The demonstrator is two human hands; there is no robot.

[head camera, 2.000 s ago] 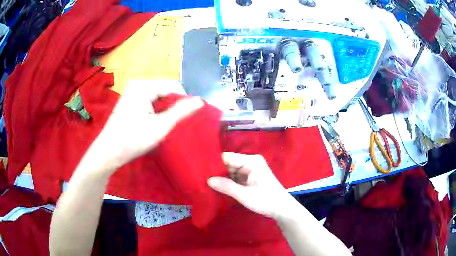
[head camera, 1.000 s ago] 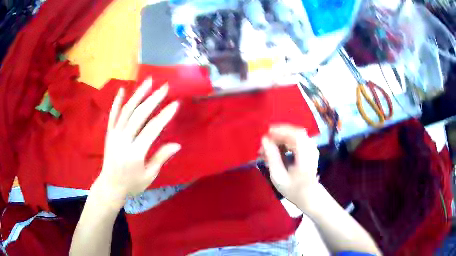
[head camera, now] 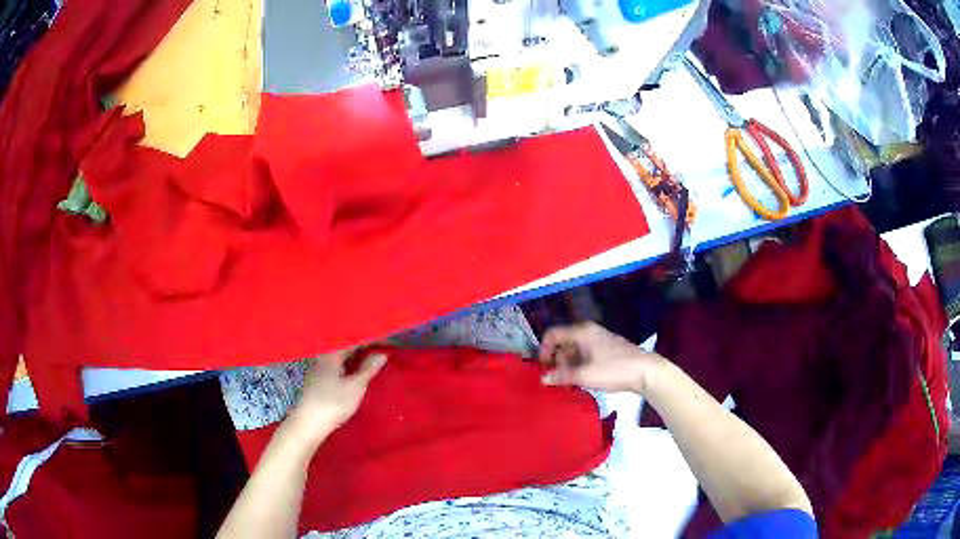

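Note:
A red cloth panel lies over the wearer's lap on a patterned apron. My left hand holds its upper left edge between thumb and fingers. My right hand pinches its upper right edge; some fingertips are hidden. Another long red panel lies flat along the table's front edge, with a folded red piece on it reaching the machine's needle area. The overlock machine shows at the top, cut off by the frame.
Shears with orange and red handles and a small dark tool with orange bits lie right of the red panel. A clear plastic bag is at upper right. Maroon cloth hangs at right. A yellow board and heaped red cloth are at left.
Both hands have moved from the cloth on the table down to the lap and taken hold of the panel there. The view has shifted lower, so the machine sits higher in the picture.

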